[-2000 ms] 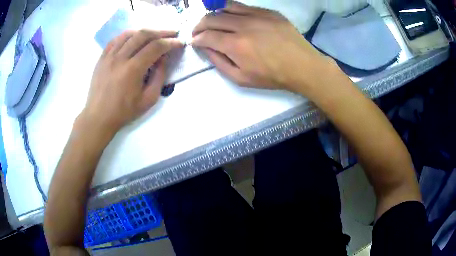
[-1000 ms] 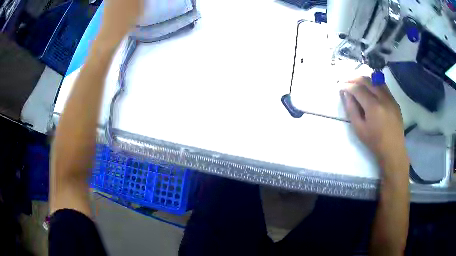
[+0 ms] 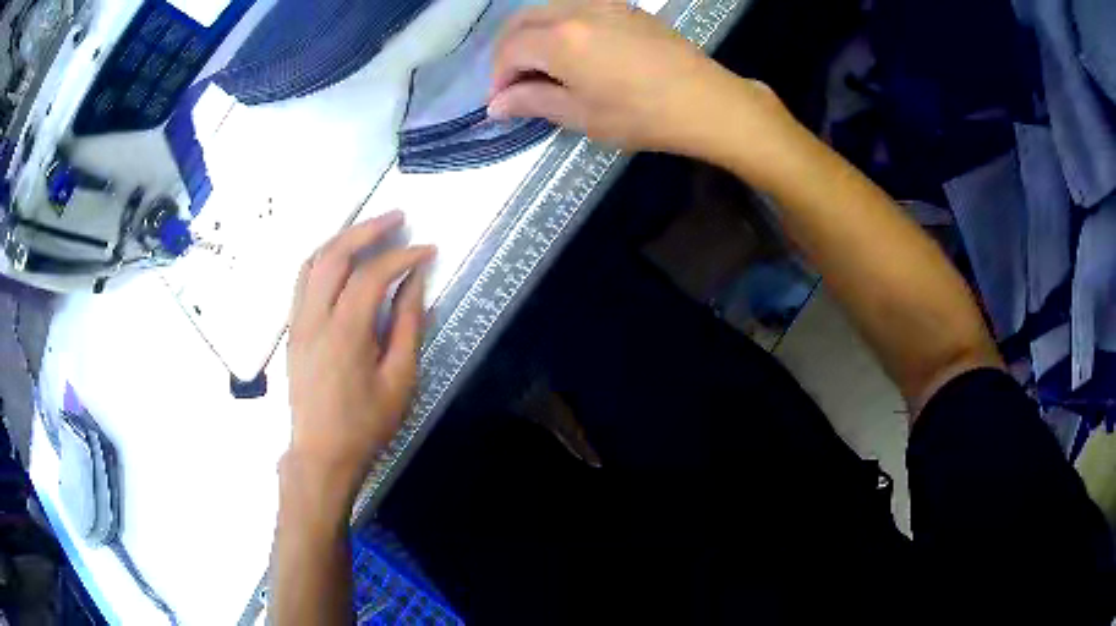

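Observation:
My right hand (image 3: 600, 76) is over the stack of cut panels (image 3: 455, 88), its thumb and fingertips at the grey top piece. It hides part of the stack, and whether it pinches a piece cannot be told. The stack has dark layered edges and lies near the table's front edge. My left hand (image 3: 355, 342) is over the white table, empty, with fingers apart, between the sewing machine's needle area and the ruler edge. The sewing machine (image 3: 74, 245) shows at the left, with a small blue part (image 3: 175, 236) beside the needle.
A second, darker panel stack (image 3: 312, 49) lies behind the first. Sewn panels (image 3: 88, 479) with a thread chain lie at the lower left. The edge ruler (image 3: 526, 239) runs along the table front. A blue basket (image 3: 392, 587) is below the table. A fabric pile (image 3: 1004, 232) is at right.
The view has swung to the right. My right hand has gone from beside the needle to the panel stack. My left hand has come from the sewn panels to the table front near the machine.

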